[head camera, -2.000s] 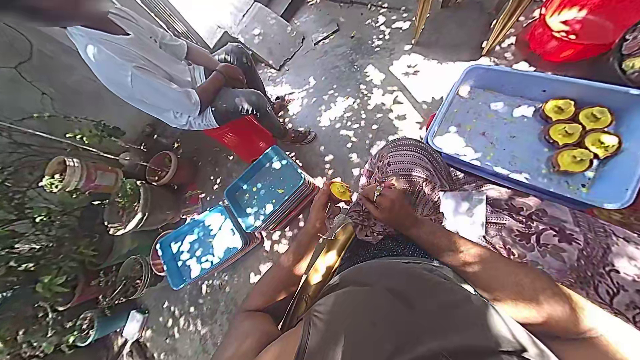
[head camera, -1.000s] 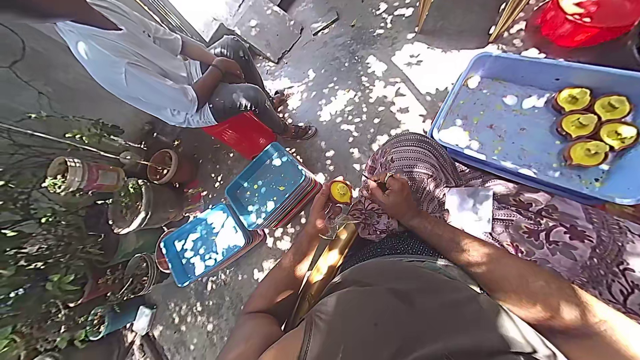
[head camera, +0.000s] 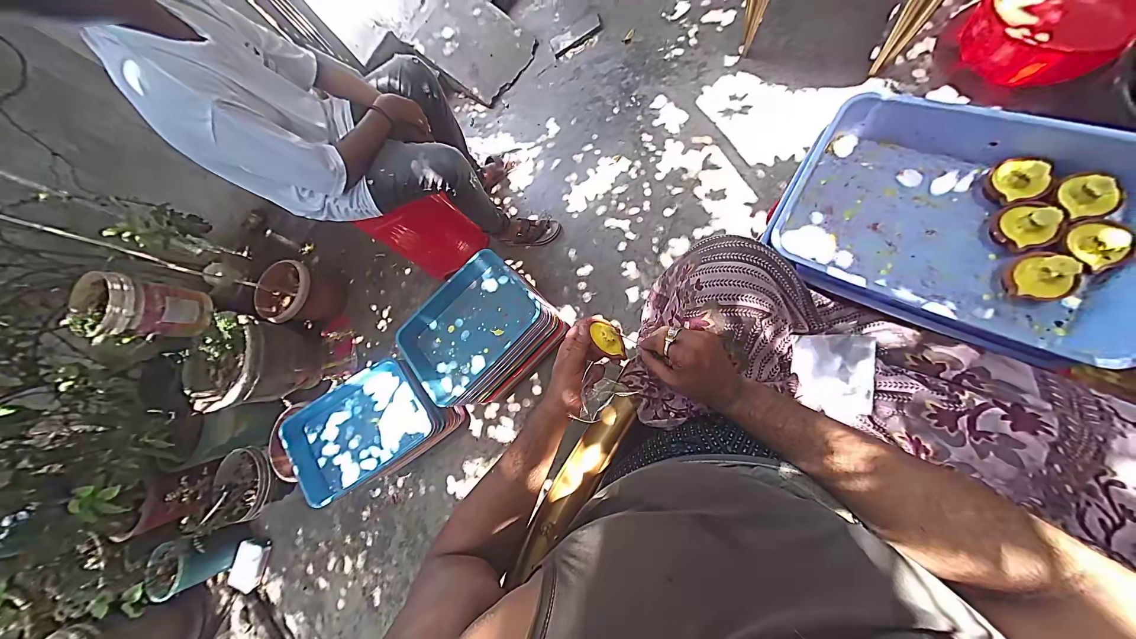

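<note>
My left hand (head camera: pixel 575 359) holds a small lamp-shaped cup with a yellow inside (head camera: pixel 607 338), tilted toward me. Close on its right, my right hand (head camera: pixel 692 362) has its fingers closed together, with a ring on one finger; a thin light tip points from them toward the cup, and what it belongs to is mostly hidden. A clear thin-walled item (head camera: pixel 603 399) shows below my left hand, too unclear to name. Several yellow-filled cups with dark rims (head camera: pixel 1029 225) stand together at the right side of a blue plastic tray (head camera: pixel 887 257). A whitish square sheet (head camera: pixel 834 376) lies on the patterned cloth.
Two stacks of trays, each topped by a blue tray (head camera: pixel 470 324) (head camera: pixel 351 435), stand on the floor at left. A person (head camera: pixel 257 115) sits beyond on a red stool (head camera: pixel 424 232). Potted plants (head camera: pixel 282 291) line the left side. A red container (head camera: pixel 1047 40) is at the upper right.
The cup in my left hand has turned and tilted slightly. My right hand stays near it, its fingers shifted a little.
</note>
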